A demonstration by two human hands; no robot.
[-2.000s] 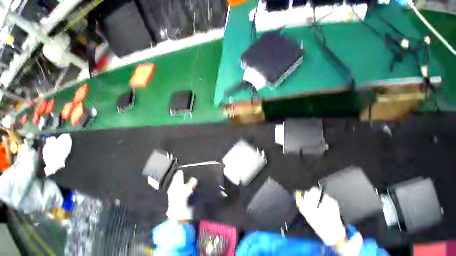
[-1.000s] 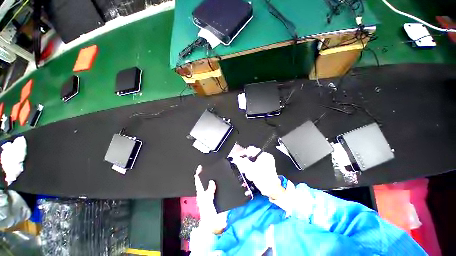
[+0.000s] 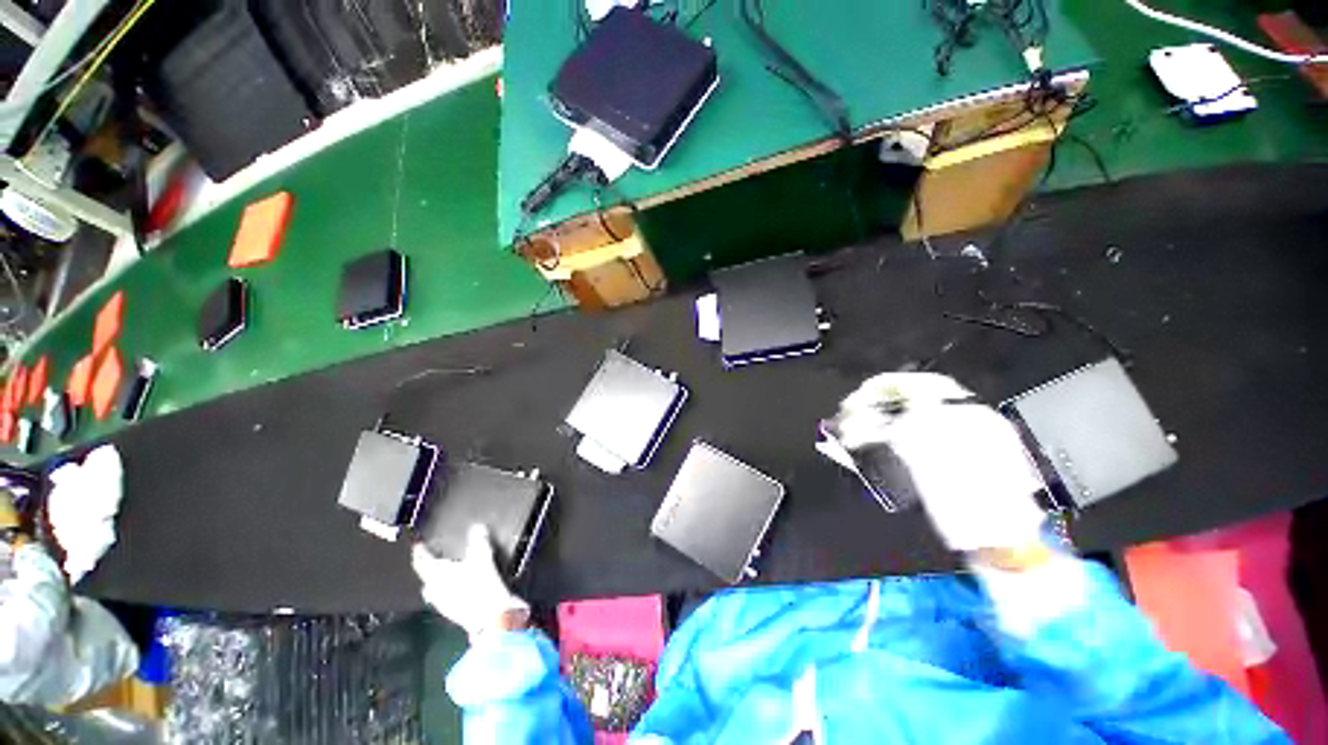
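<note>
My left hand (image 3: pixel 469 582), white-gloved, is on the near edge of a flat black unit (image 3: pixel 484 507) on the dark belt, thumb over its top. My right hand (image 3: pixel 954 459), white-gloved and slightly blurred, covers most of another dark unit (image 3: pixel 881 475); its edge and a pale slip show under the fingers. A grey unit (image 3: pixel 718 510) lies between my hands, with another unit (image 3: pixel 626 411) behind it. A small unit (image 3: pixel 389 477) lies beside the left-hand one. A large grey unit (image 3: pixel 1092 429) lies right of my right hand. The right fingertips' grip is partly hidden.
A black unit (image 3: pixel 765 309) lies at the belt's back. The raised green bench (image 3: pixel 816 88) bears a dark unit (image 3: pixel 635 85) and cables. Pink trays (image 3: pixel 612 626) sit below the belt. Another person's gloved hand (image 3: pixel 85 510) is far left.
My hands have moved apart: the left one left to a black unit beside the small one, the right one right over a unit. A grey unit now lies free between them.
</note>
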